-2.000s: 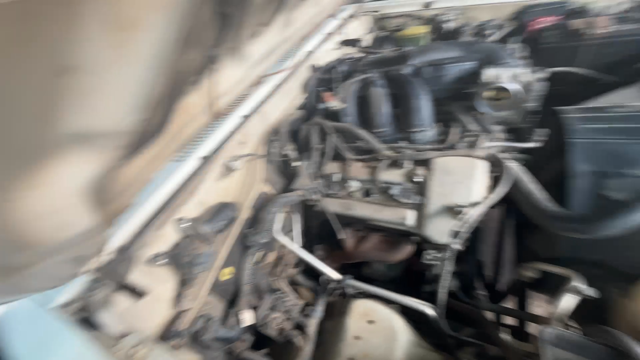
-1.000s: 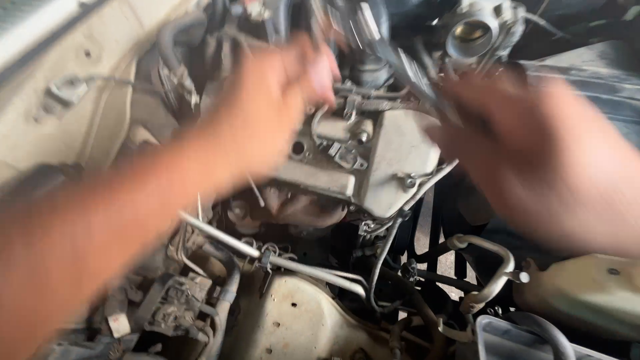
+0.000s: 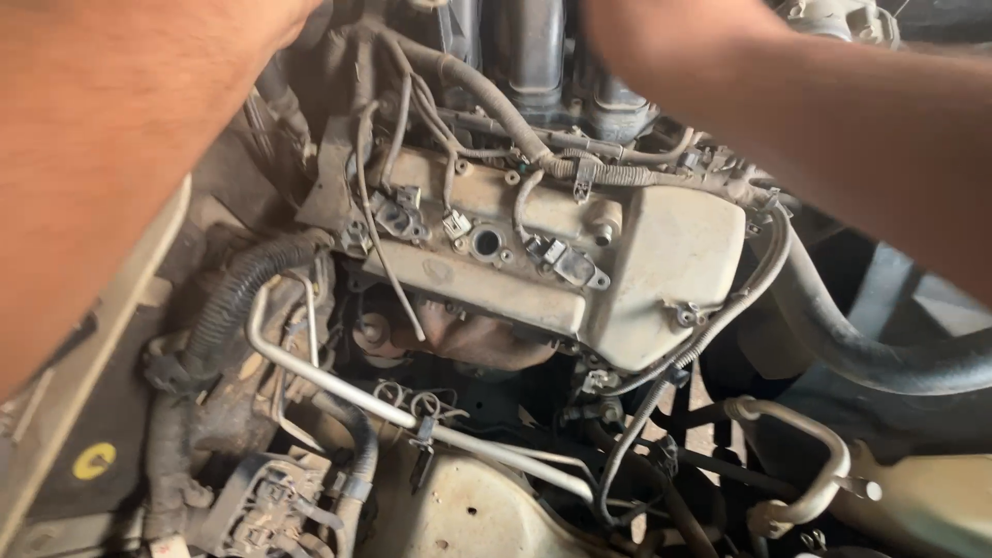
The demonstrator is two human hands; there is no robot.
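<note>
Both my forearms reach over the engine, the left [image 3: 116, 139] from the left edge, the right [image 3: 837, 132] from the right. My hands lie past the top edge, so what they hold or touch is hidden. Between the arms is a beige valve cover [image 3: 473, 283] with two ignition coils, one at its left [image 3: 399, 218] and one at its right [image 3: 575, 265]. An open round plug well [image 3: 488, 243] sits between them, beside a loose-hanging pale connector [image 3: 456, 225]. A dusty wiring harness [image 3: 496, 97] runs above the cover, in front of black intake runners [image 3: 536, 50].
A metal throttle body [image 3: 829, 19] is at the top right. A thick black hose [image 3: 876, 356] curves along the right side. In front of the engine are a rusty exhaust manifold [image 3: 484, 337], a metal pipe [image 3: 341, 380] and a ribbed hose [image 3: 232, 298].
Both hands, visible above the engine one second ago, have moved out past the top edge; only forearms show now. The engine appears closer. Two seconds ago no hands were in view.
</note>
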